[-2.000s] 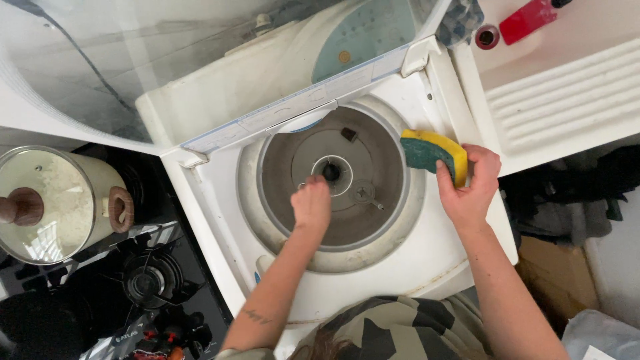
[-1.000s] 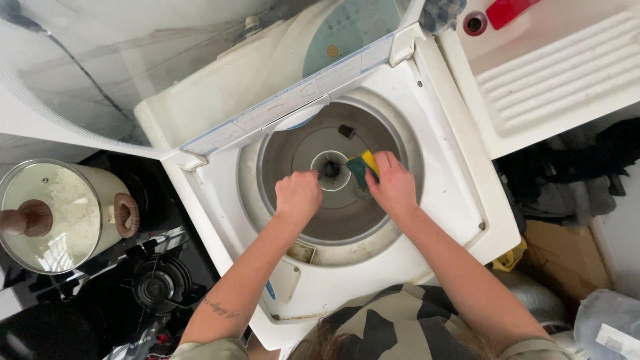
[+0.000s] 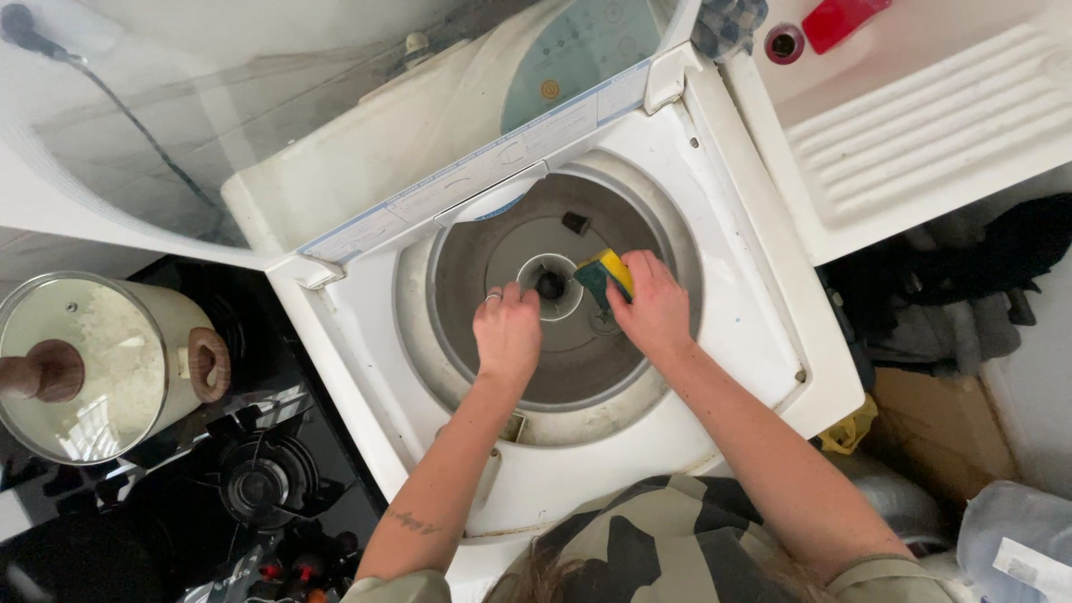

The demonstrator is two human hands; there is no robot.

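Observation:
A top-loading washing machine (image 3: 754,335) stands with its lid raised. Over its round drum (image 3: 553,381), my left hand (image 3: 507,331) has its fingers curled on the left rim of the central agitator column (image 3: 550,287). My right hand (image 3: 657,306) holds a yellow and green scouring sponge (image 3: 606,276), its green side toward the column's right edge. Inside the drum, beyond the column, is a small dark piece (image 3: 575,222). The column's opening looks dark inside.
On the left, a lidded pot (image 3: 126,368) sits on a black gas stove (image 3: 260,494). A ribbed sink (image 3: 930,117) with a red object (image 3: 842,23) adjoins at the upper right. Dark cloths (image 3: 963,293) lie at the right. The raised lid (image 3: 486,184) borders the drum's far side.
My right hand has brought the sponge from the machine's right side in to the central column. My left hand stays near the column's left edge.

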